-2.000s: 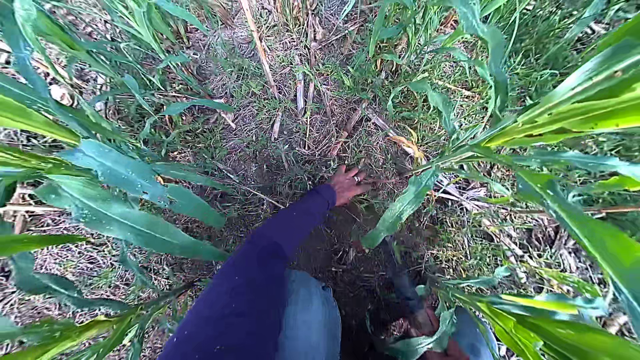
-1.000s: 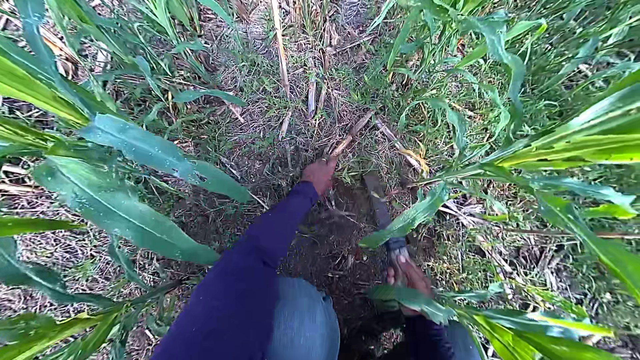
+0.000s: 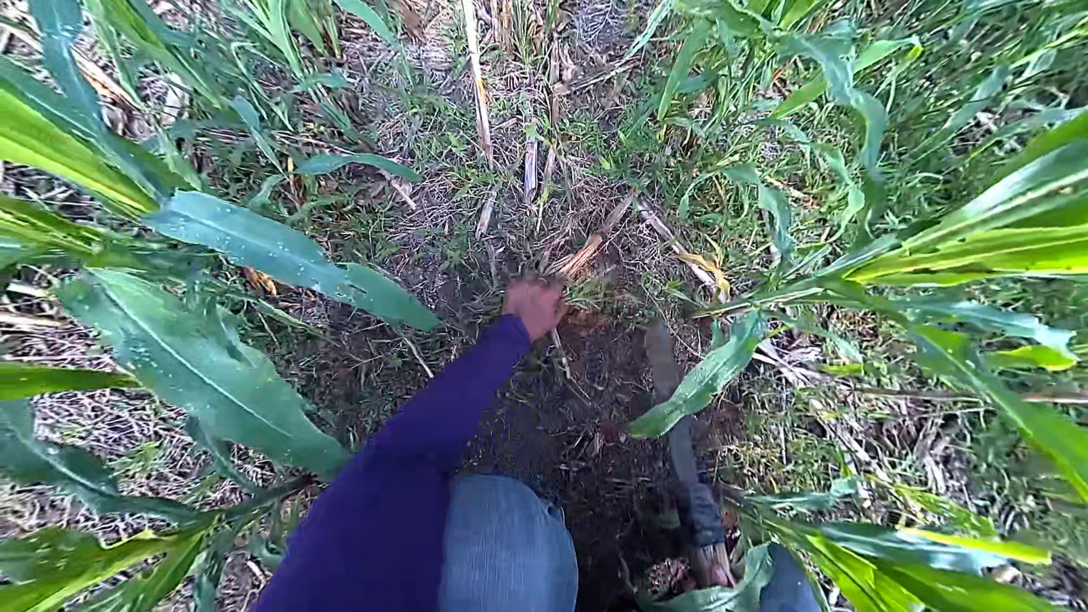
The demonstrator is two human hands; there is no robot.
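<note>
My left hand (image 3: 535,306), in a long purple sleeve, is low over the ground at the near end of a dry stalk (image 3: 595,245). Its fingers are blurred and curled, and whether they hold weeds cannot be made out. My right hand (image 3: 721,571) is at the bottom, mostly hidden by a leaf, closed on the handle of a long-bladed tool like a machete (image 3: 682,442). The blade points away from me over dark bare soil (image 3: 603,399), and a green leaf crosses in front of it.
Tall maize-like plants with broad leaves (image 3: 204,365) stand on the left and others (image 3: 977,263) on the right. Grass and low weeds (image 3: 586,140) with dry stalks cover the ground ahead. My knee in blue jeans (image 3: 510,544) is at the bottom.
Two seconds ago my left hand was spread on the ground; its fingers are now curled. The blade came forward onto the soil, then drew back a little toward me.
</note>
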